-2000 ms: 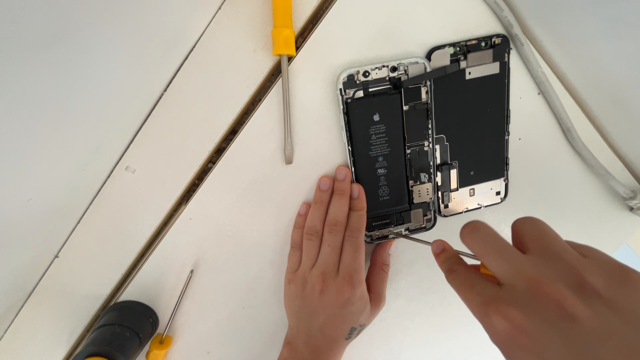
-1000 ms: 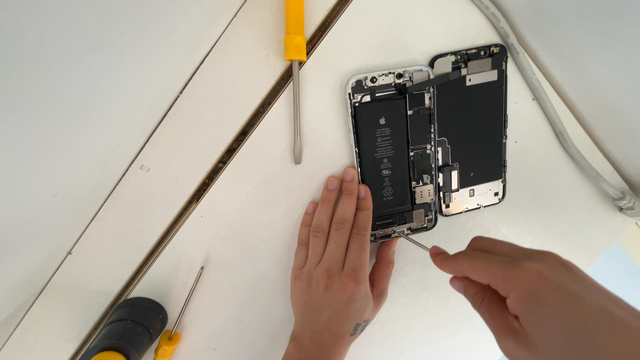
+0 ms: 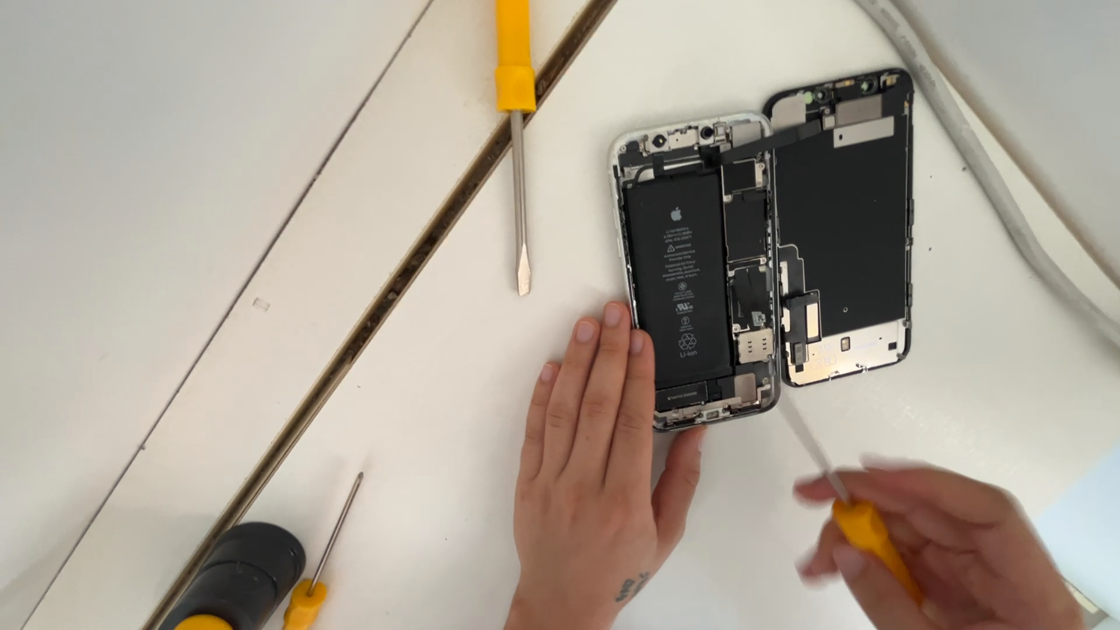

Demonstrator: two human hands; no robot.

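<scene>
An opened smartphone body (image 3: 682, 280) lies on the white surface, its black battery (image 3: 678, 289) and boards exposed. Beside it on the right lies the detached-edge display assembly (image 3: 844, 236), inner side up, linked near the top by a dark flex cable (image 3: 774, 142). My left hand (image 3: 595, 455) rests flat against the body's lower left edge, fingers on the surface and rim, thumb at the bottom edge. My right hand (image 3: 945, 542), blurred, holds a screwdriver with a yellow handle (image 3: 875, 542); its blurred shaft points up-left, its tip near the phone's lower right corner.
A flat-blade screwdriver (image 3: 516, 87) lies left of the phone. At the lower left are a smaller yellow screwdriver (image 3: 306, 604) and a black cylindrical object (image 3: 249, 577). A dark groove (image 3: 394, 289) crosses the surface diagonally. A grey cable (image 3: 1006, 201) curves along the right.
The right hand has drawn the screwdriver away from the phone's bottom edge, where its tip was in the earlier frames. More of the yellow handle shows now. My left hand stays against the phone.
</scene>
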